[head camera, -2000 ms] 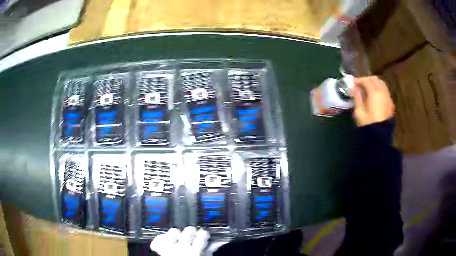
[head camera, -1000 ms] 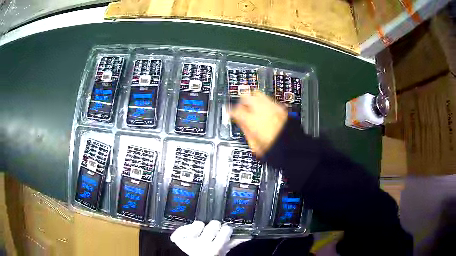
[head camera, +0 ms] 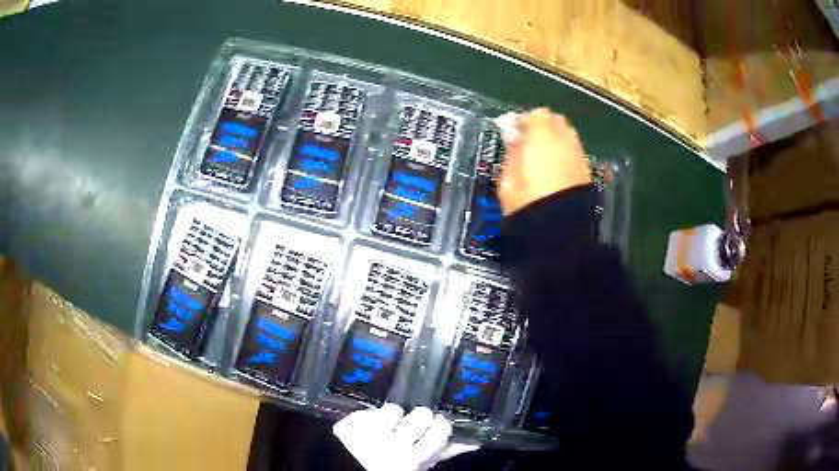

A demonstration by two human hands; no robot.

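A clear blister tray (head camera: 350, 241) lies slanted on the dark green bench, holding black keypad devices with blue patches in two rows. My bare right hand (head camera: 543, 156) is over the far row's fourth device (head camera: 484, 216), its fingertips closed on a small white wad (head camera: 507, 122) near the key end. My right sleeve hides part of the tray's right end. My left hand (head camera: 396, 440), in a white glove, has its fingers curled at the tray's near edge; its thumb is hidden. A white bottle (head camera: 696, 255) with orange-red marks stands right of the tray.
The green bench top (head camera: 83, 175) runs to the left. A wooden board (head camera: 552, 37) lies beyond the far edge. A white bar with orange tape (head camera: 773, 120) is at the upper right. Brown cartons (head camera: 791, 294) are at the right, and cardboard (head camera: 184, 414) is below the near edge.
My right hand has left the bottle and moved left over the tray, then up to the fourth device's key end. The view has turned, so tray and bench look more slanted. My left hand stays at the edge.
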